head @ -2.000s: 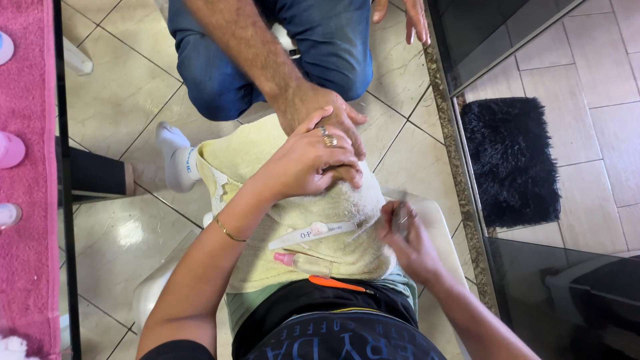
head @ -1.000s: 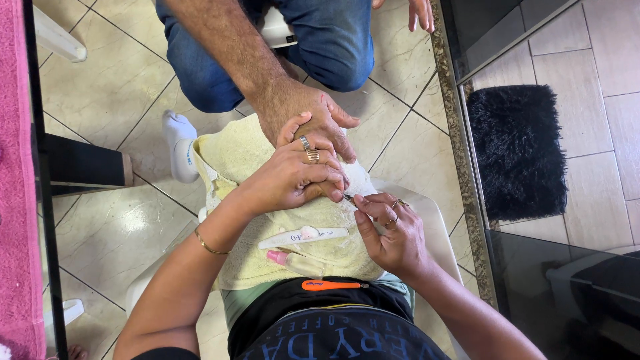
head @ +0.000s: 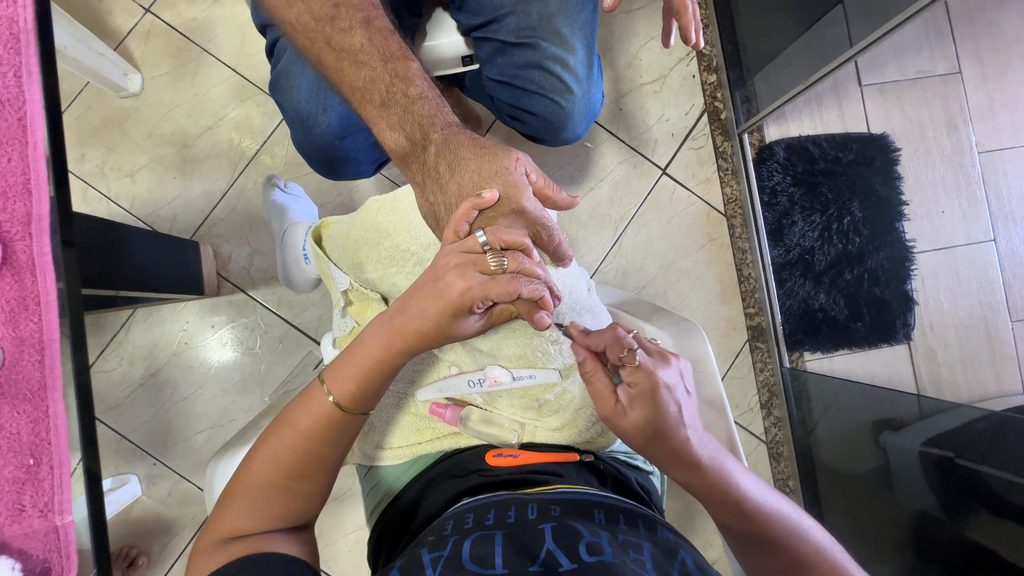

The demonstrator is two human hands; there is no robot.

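My left hand (head: 492, 276), with rings, holds the fingers of another person's hand (head: 488, 180) over a pale yellow towel (head: 384, 256) on my lap. Between the fingertips of my right hand (head: 632, 372) is a small metal tool (head: 564, 330), its dark tip close to a held fingertip; most of it is hidden. A white nail file (head: 432, 390) lies on the towel with a bit of pinkish-white material on it. Below it lies a clear bottle (head: 492, 426) with a pink cap. An orange-handled tool (head: 528, 457) rests on my dark clothing.
The other person's jeans-covered knees (head: 544, 72) are in front of me. A pink towel (head: 32, 320) covers a surface at far left, beside a black table leg (head: 144, 260). Glass panels and a black shaggy mat (head: 836, 240) are at right. I sit on a white chair (head: 708, 368).
Two seconds ago my right hand was lower and apart from the other person's hand; by one second ago it had come up to the held fingers, where it stays.
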